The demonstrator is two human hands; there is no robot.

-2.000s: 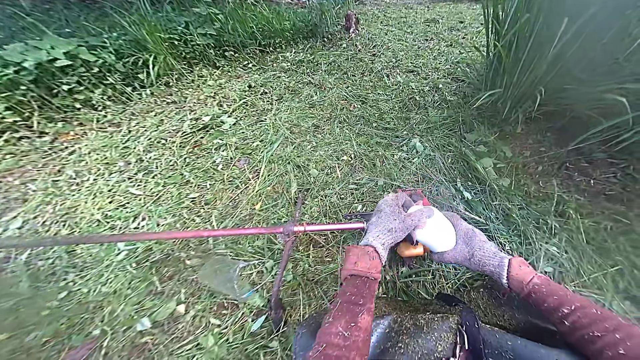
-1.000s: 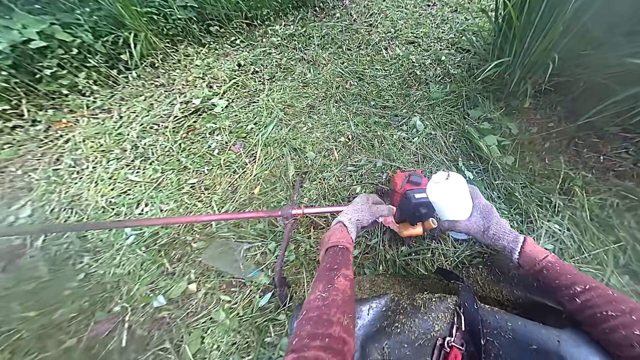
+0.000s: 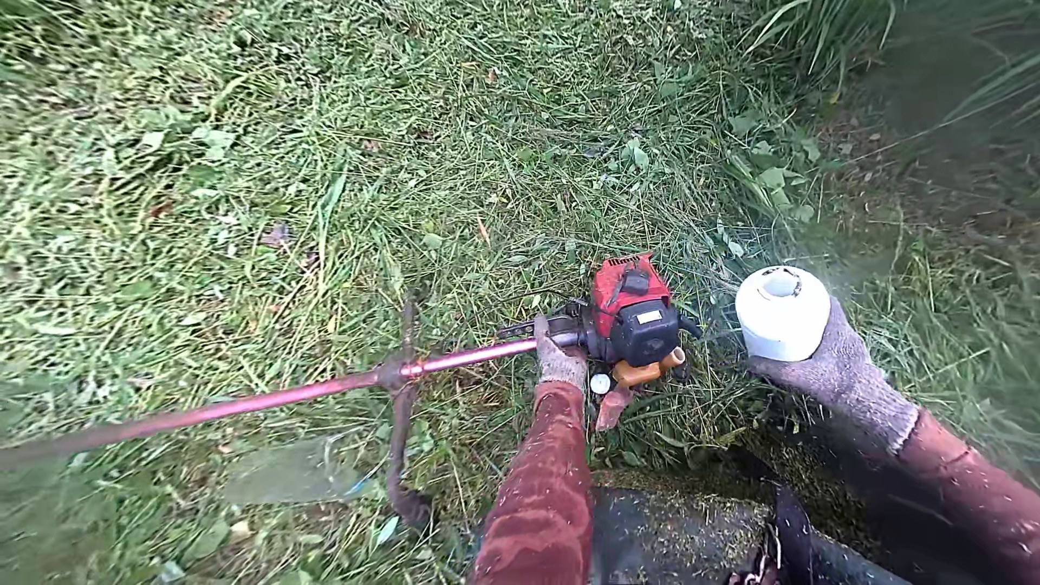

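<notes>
A brush cutter lies on cut grass, its red and black engine (image 3: pixel 638 313) near the middle and its red shaft (image 3: pixel 284 396) running to the left edge. My left hand (image 3: pixel 559 357), in a grey knit glove, grips the shaft just beside the engine. A dark handlebar (image 3: pixel 402 439) crosses the shaft further left. An orange fuel tank part (image 3: pixel 642 372) shows under the engine, with a small white round cap (image 3: pixel 600 383) beside it. My right hand (image 3: pixel 841 374), gloved too, holds a white plastic container (image 3: pixel 784 317) with an open round mouth, to the right of the engine and apart from it.
Cut grass (image 3: pixel 447 162) covers the ground. Taller grass blades (image 3: pixel 821 32) stand at the upper right, near a patch of brown soil (image 3: pixel 918 179). A clear plastic piece (image 3: pixel 292 471) lies left of the handlebar. A dark covering with clippings (image 3: pixel 674 528) and a strap are at the bottom.
My right hand has moved the white container to the right, away from the engine. My left hand has moved from the container to the shaft. The view has tilted down.
</notes>
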